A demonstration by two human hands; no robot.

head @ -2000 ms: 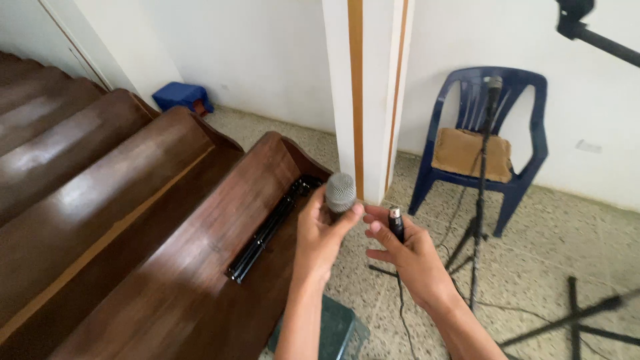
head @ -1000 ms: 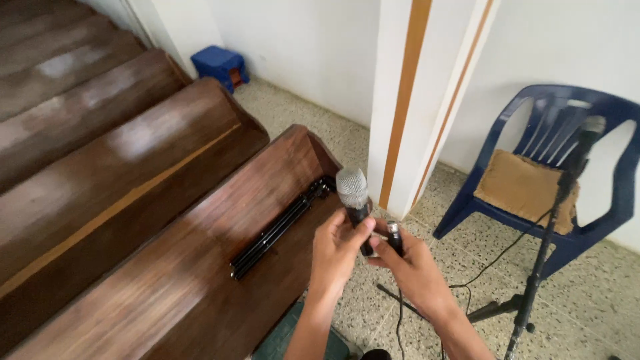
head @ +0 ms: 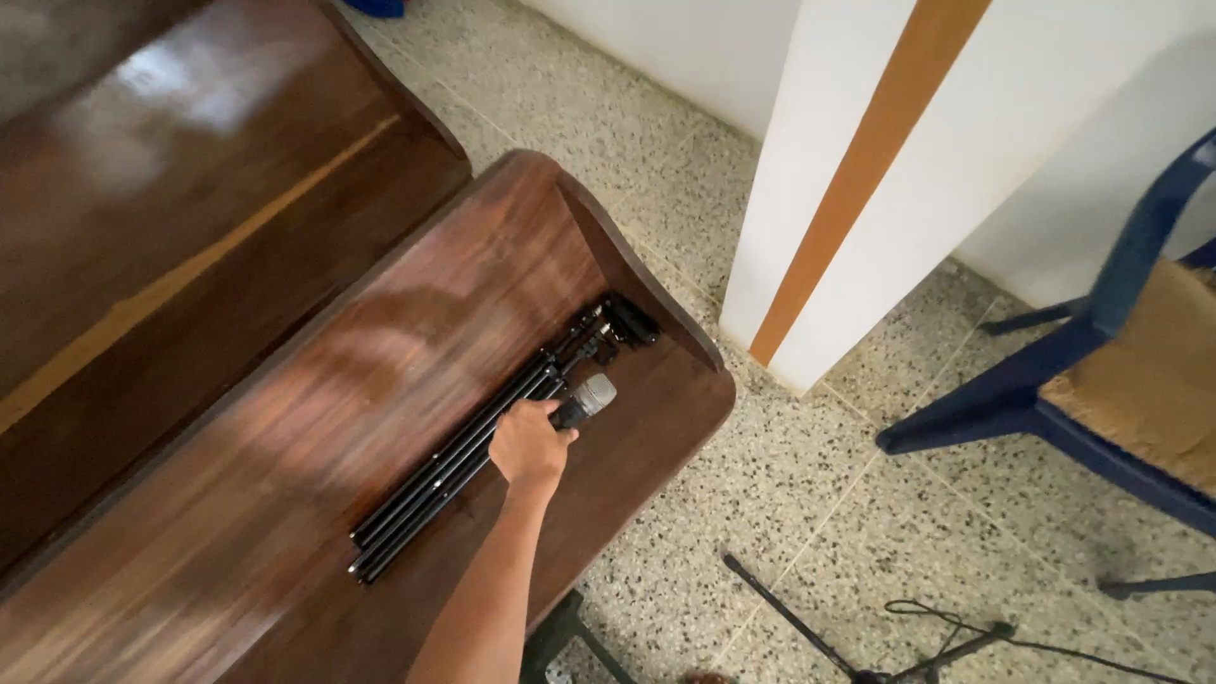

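My left hand (head: pixel 532 442) holds a microphone (head: pixel 582 401) with a silver mesh head and dark body, low over the seat of a wooden bench (head: pixel 627 446). The mesh head points up and right. Right beside it a folded black tripod stand (head: pixel 456 461) lies slantwise on the bench, its head end near the bench's side panel. Whether the microphone touches the seat cannot be told. My right hand is out of view, and so is the cable connector.
A white pillar (head: pixel 836 190) with an orange stripe stands right of the bench. Beyond it is a blue plastic chair (head: pixel 1073 380) with a tan cushion (head: pixel 1140 380). Black stand legs (head: pixel 788 608) and a cable (head: pixel 1045 648) are on the speckled floor. Another wooden bench (head: pixel 237 142) is at upper left.
My left hand has moved with the microphone away from my right hand, down to the bench beside the tripod. My right hand and the connector have left the view, which has swung down.
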